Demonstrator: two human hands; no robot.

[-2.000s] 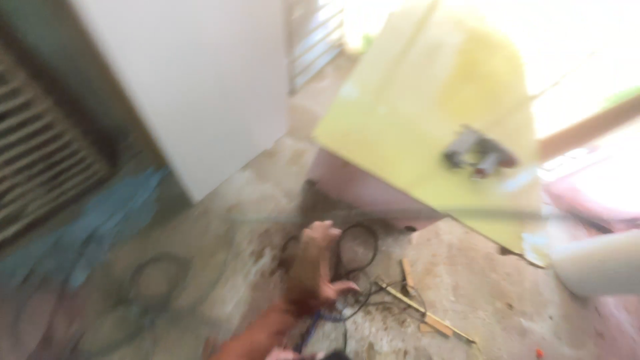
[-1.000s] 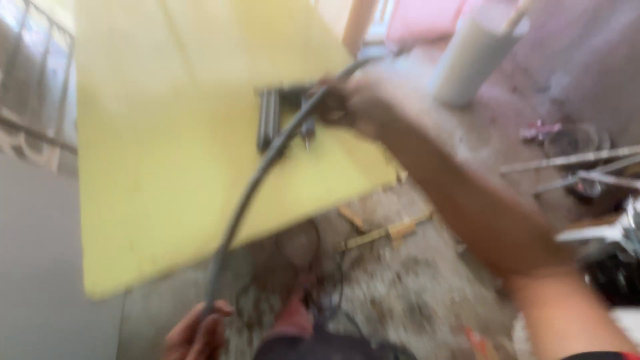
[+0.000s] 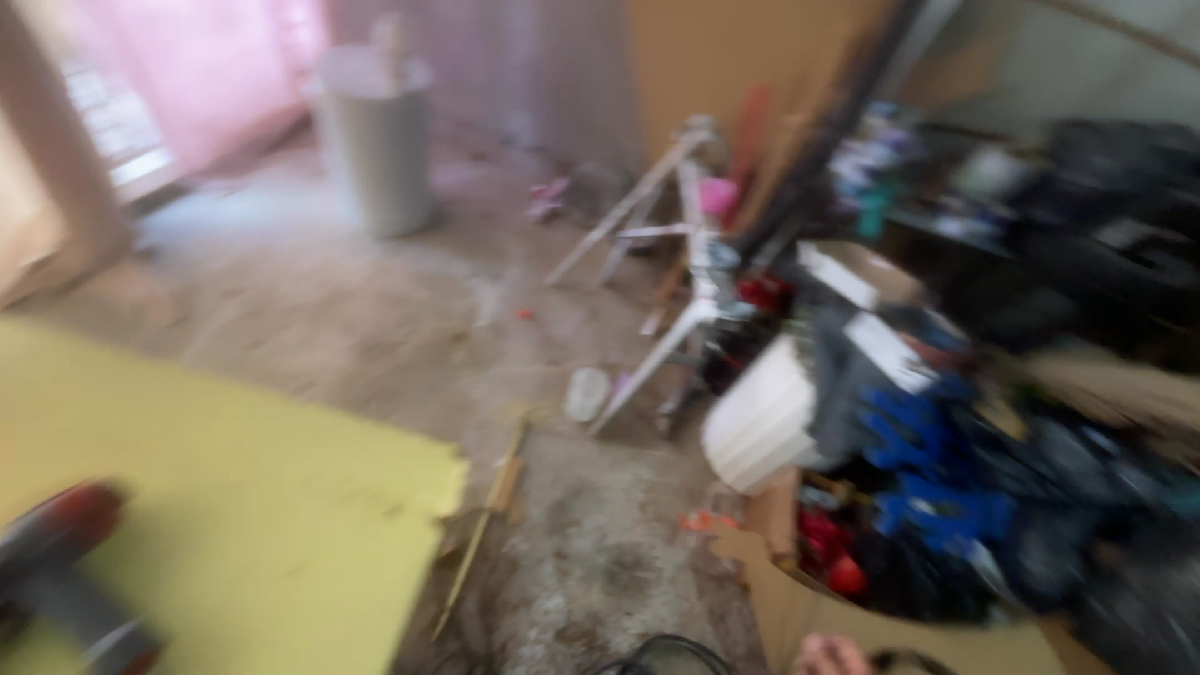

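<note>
Only the fingers of one hand, seemingly my right hand [image 3: 832,654], show at the bottom edge, blurred, beside a dark cable [image 3: 909,660] and over a cardboard box [image 3: 900,614]. Whether the fingers grip that cable cannot be told. My left hand is out of view. A grey and red power tool [image 3: 70,572], blurred, lies on the yellow board [image 3: 281,506] at the lower left. Black cable loops [image 3: 670,647] rest on the floor at the bottom middle.
A thin yellow strip [image 3: 483,530] lies beside the board. Metal folding legs [image 3: 689,253] stand ahead. A grey cylindrical container [image 3: 375,141] stands further back. At the right are a tilted white bin [image 3: 764,417], blue cloth or plastic [image 3: 937,511] and dark bags.
The view has swung right. One second ago both hands held a grey hose or cable over the yellow board; now one hand shows at the bottom edge and the other is out of view.
</note>
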